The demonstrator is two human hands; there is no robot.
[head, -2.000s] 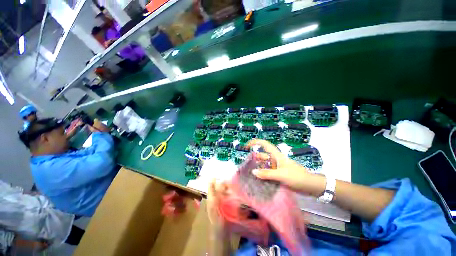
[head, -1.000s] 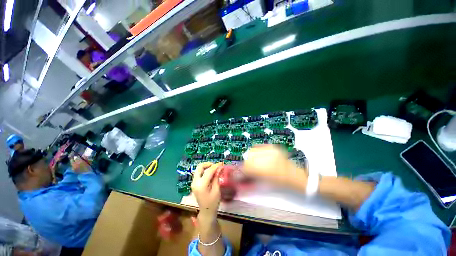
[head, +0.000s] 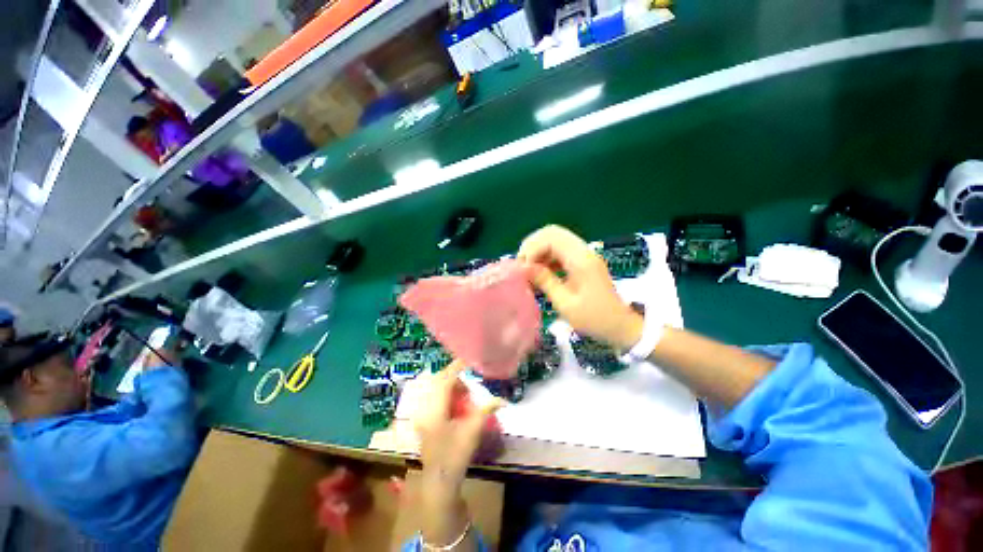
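A crumpled translucent pink bubble bag (head: 485,321) is held up over the circuit boards (head: 393,361), hiding part of their rows. My right hand (head: 571,286) pinches its upper right corner. My left hand (head: 447,415) is below the bag, closed around another pinkish-red piece; whether it holds a board inside cannot be told. The green boards lie in rows on a white sheet (head: 663,404). A black housing (head: 707,243) with a green board in it stands right of the rows.
A white handheld item (head: 792,270), a smartphone (head: 892,356) and a handheld fan (head: 946,243) with cable are at right. Scissors (head: 301,373), clear bags (head: 310,306) and a whitish bag (head: 229,321) are at left. An open carton (head: 243,496) is below the edge. A person in blue (head: 102,453) sits left.
The pink bag, bunched between my hands a second ago, is now spread out and raised. My right hand has moved up. The view has shifted right, bringing the whole fan into sight.
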